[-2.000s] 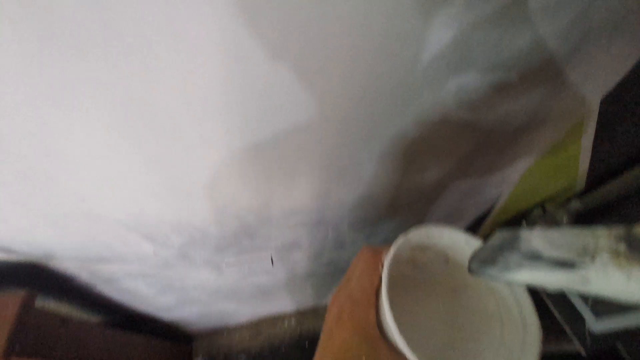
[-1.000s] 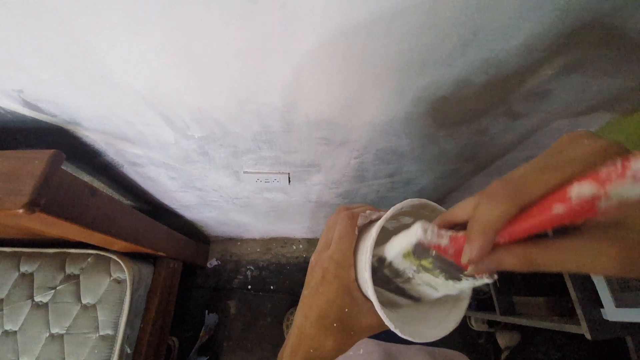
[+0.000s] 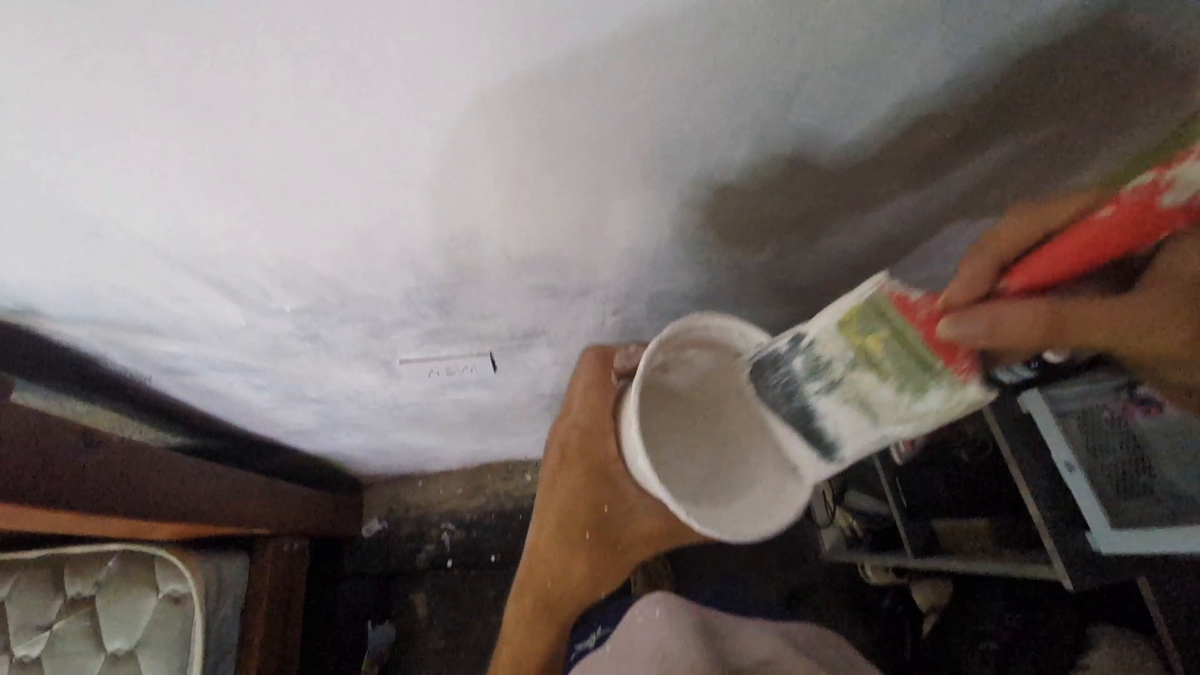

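Observation:
My left hand (image 3: 600,478) grips a white plastic cup (image 3: 647,450) from its left side. Pale, whitish paint (image 3: 717,441) shows inside it. In my right hand (image 3: 1078,291) is the red handle of a wide paintbrush (image 3: 872,375). The bristles, dark at the tip and coated with white and yellowish paint, rest at or just over the cup's right rim; whether they touch it is hard to tell. White paint also spots the red handle. Beyond both hands stands a white wall (image 3: 281,141) with greyish smears low down and a small slot-like fitting or mark (image 3: 445,361).
At the lower left are a brown wooden bed frame (image 3: 169,469) and a quilted mattress (image 3: 103,609). Dark floor with white specks (image 3: 450,553) lies below the wall. A shelf unit (image 3: 947,562) and a white-framed panel (image 3: 1116,469) stand at the lower right.
One second ago the brush's bristles were inside the cup; now they are up at its right rim. My left hand still holds the cup.

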